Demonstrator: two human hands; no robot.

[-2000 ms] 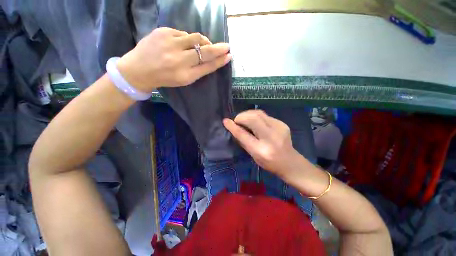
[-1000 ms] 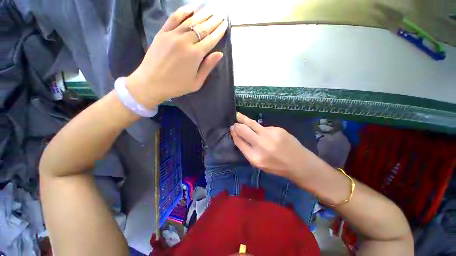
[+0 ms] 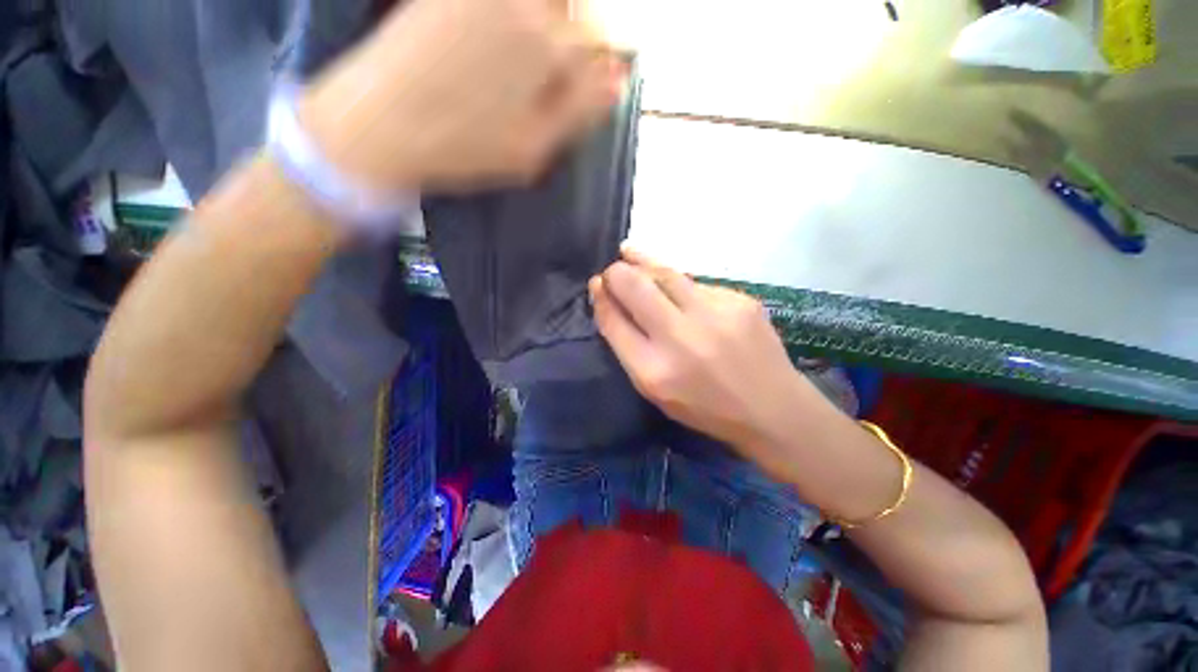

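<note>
A long dark grey cloth tube [image 3: 526,269] runs from the white table over its front edge towards the wearer's lap. Its right side is a straight seam edge. My right hand [image 3: 683,335] pinches this edge near the tube's lower end, just in front of the table. My left hand [image 3: 460,99] is blurred at the upper part of the tube, with fingers curled near the edge; whether it grips the cloth cannot be told. Wide grey cloth [image 3: 217,92] hangs at the left, partly hidden by my left arm.
The white table [image 3: 815,210] has a green edge with a ruler tape. Green and blue snips [image 3: 1101,208], a white half-disc [image 3: 1031,40] and a yellow item [image 3: 1127,33] lie at the right. A red basket [image 3: 998,453] and blue crate [image 3: 410,473] are below. Grey cloth is heaped at right.
The view has shifted, bringing the white half-disc and yellow item in. My left hand has gone from spread flat on the cloth to curled and blurred. My right hand still pinches the edge.
</note>
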